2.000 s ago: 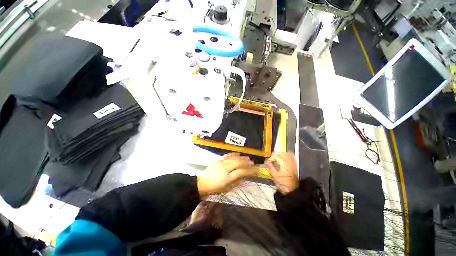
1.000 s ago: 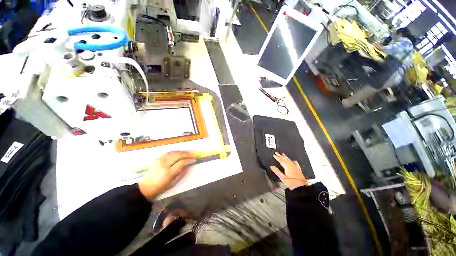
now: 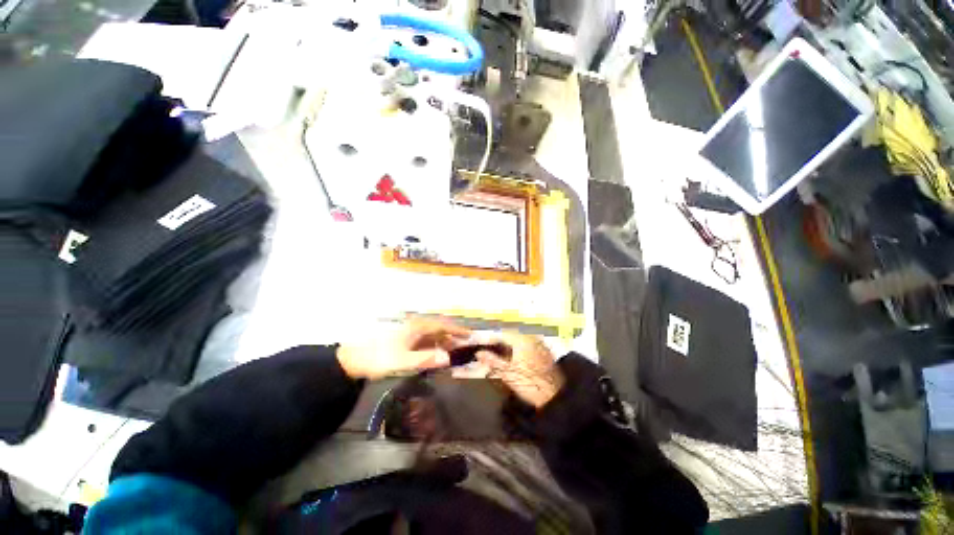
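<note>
The orange clamp frame (image 3: 540, 235) lies under the white sewing machine head (image 3: 382, 146), with a pale surface showing inside it. My left hand (image 3: 403, 350) and my right hand (image 3: 528, 369) meet just in front of the yellow strip (image 3: 492, 316), with fingertips close together. A small dark patch (image 3: 476, 353) shows between the fingers; I cannot tell whether it is held fabric or a gap. A black fabric stack with a white label (image 3: 696, 355) lies to the right of my right hand.
Folded black stacks (image 3: 78, 120) and fanned black layers with a white label (image 3: 157, 246) lie at left. Red-handled snips (image 3: 717, 246) lie at right below the white-framed screen (image 3: 785, 120). Loose threads (image 3: 732, 470) trail at the front right. A blue ring (image 3: 431, 42) tops the machine.
The black panel seen in the clamp frame at first is gone from it. My right hand has left the right stack, where it rested a second ago, and joined my left hand. The camera view has swung right, then back left.
</note>
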